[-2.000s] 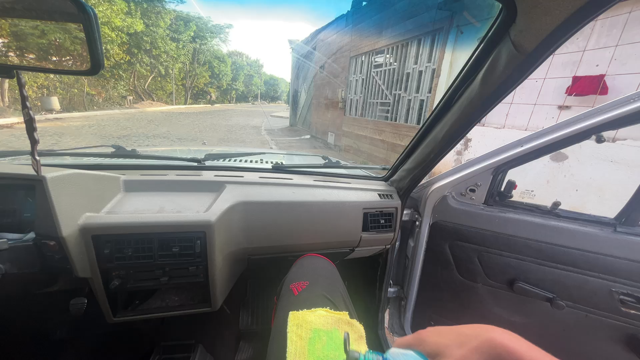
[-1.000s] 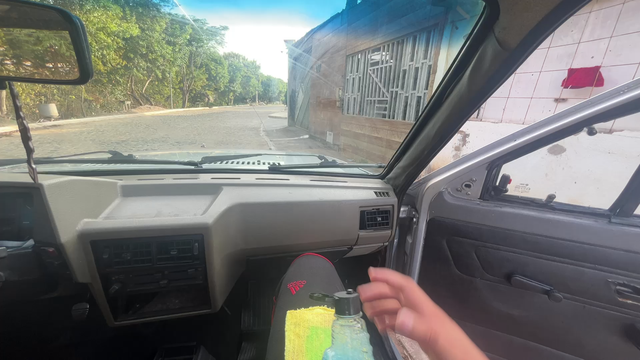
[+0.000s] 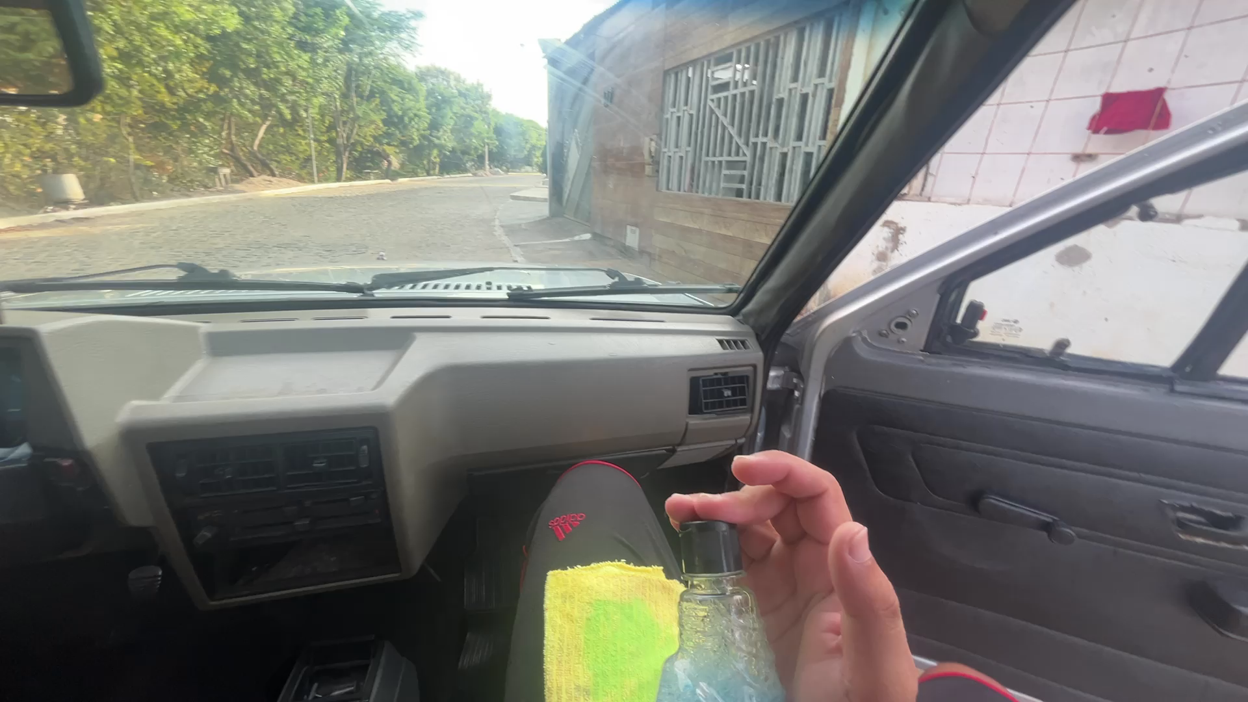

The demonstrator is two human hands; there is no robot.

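A clear plastic bottle with bluish contents and a black cap stands upright at the bottom centre. My right hand is just right of it, fingers bent and spread, with the fingertips at the cap; whether they press on it I cannot tell. What supports the bottle is out of frame. Left of the bottle, a yellow cloth with a bright green patch lies over my leg in dark trousers. My left hand is not in view.
Ahead runs a grey dashboard with an air vent at its right end. The centre console panel is at the left. An open car door with a window crank stands on the right.
The bottle's black cap, flipped up a second ago, now sits down on the neck. My right hand has moved from beside the bottle to its cap.
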